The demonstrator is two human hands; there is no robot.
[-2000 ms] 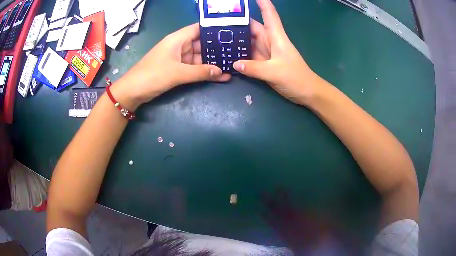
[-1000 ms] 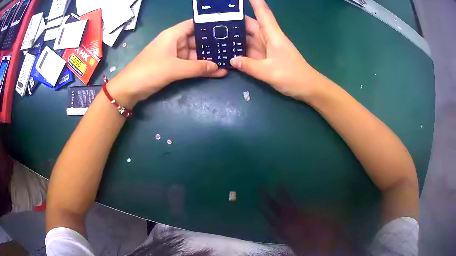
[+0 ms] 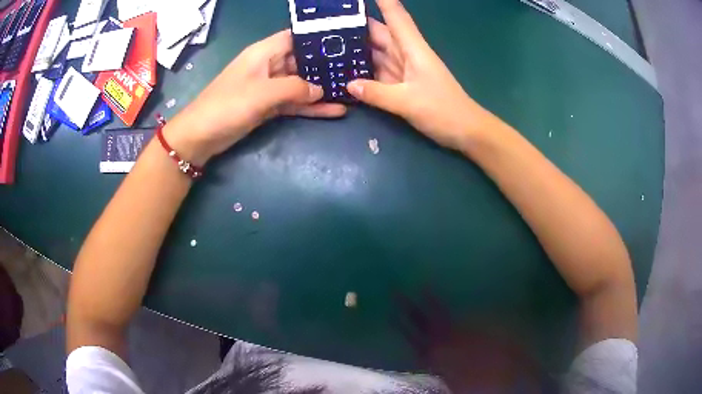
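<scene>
A keypad phone (image 3: 332, 58) is held upright at the top centre, its keys facing me. Its upper part is cut off by the picture's top edge; the visible strip of screen is dark with small white text. My left hand (image 3: 281, 85) grips its left side, with the thumb on the lower left keys. My right hand (image 3: 404, 81) grips its right side, with the thumb on the lower right keys. The fingers behind the phone are partly hidden.
A pile of white, orange-red and blue batteries (image 3: 115, 65) lies at the upper left. A black battery (image 3: 123, 150) lies beside my left wrist. A red tray with phones (image 3: 23, 92) stands at the left edge. Small pale specks lie on the green bench (image 3: 431, 223).
The phone and both hands have shifted slightly left and up. The screen, colourful at first, now shows a dark strip with text. My left thumb has moved slightly up the keys.
</scene>
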